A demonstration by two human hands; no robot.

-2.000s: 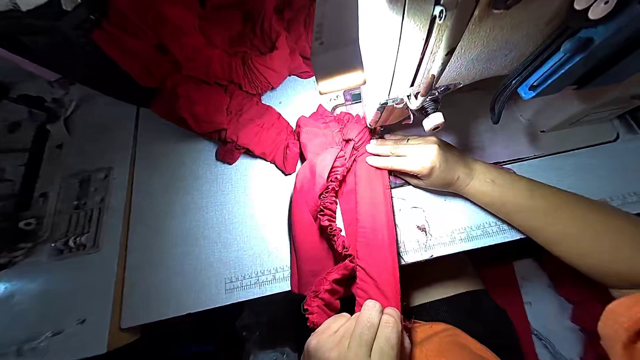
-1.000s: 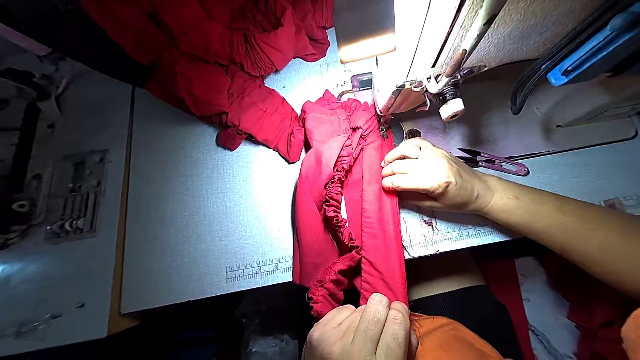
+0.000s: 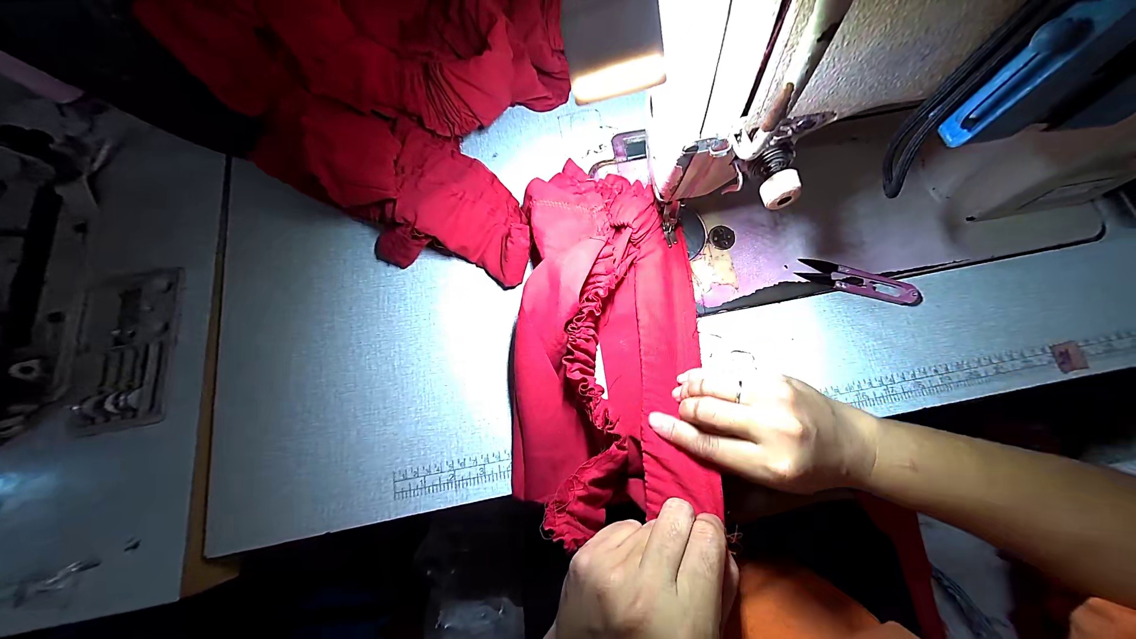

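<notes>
A red fabric piece (image 3: 670,355) with a gathered, ruffled edge (image 3: 581,342) runs from the sewing machine's presser foot (image 3: 670,226) down over the table's front edge. My left hand (image 3: 652,568) grips its lower end, fingers closed on the cloth. Higher up, my right hand (image 3: 754,426) rests on the strip's right edge with its fingertips on the fabric; whether they pinch it I cannot tell. Pink thread snips (image 3: 874,286) lie to the right of the presser foot, blades pointing left.
A heap of red gathered cloth (image 3: 355,124) lies at the back left, touching the fabric piece. Measuring scales (image 3: 453,475) run along the front edge of the table (image 3: 337,355). At the upper right is a blue tool (image 3: 1021,71). Another machine (image 3: 44,293) stands at far left.
My right hand has moved down the strip, away from the presser foot. The thread snips, hidden two seconds ago, now show fully. My left hand keeps its grip on the lower end.
</notes>
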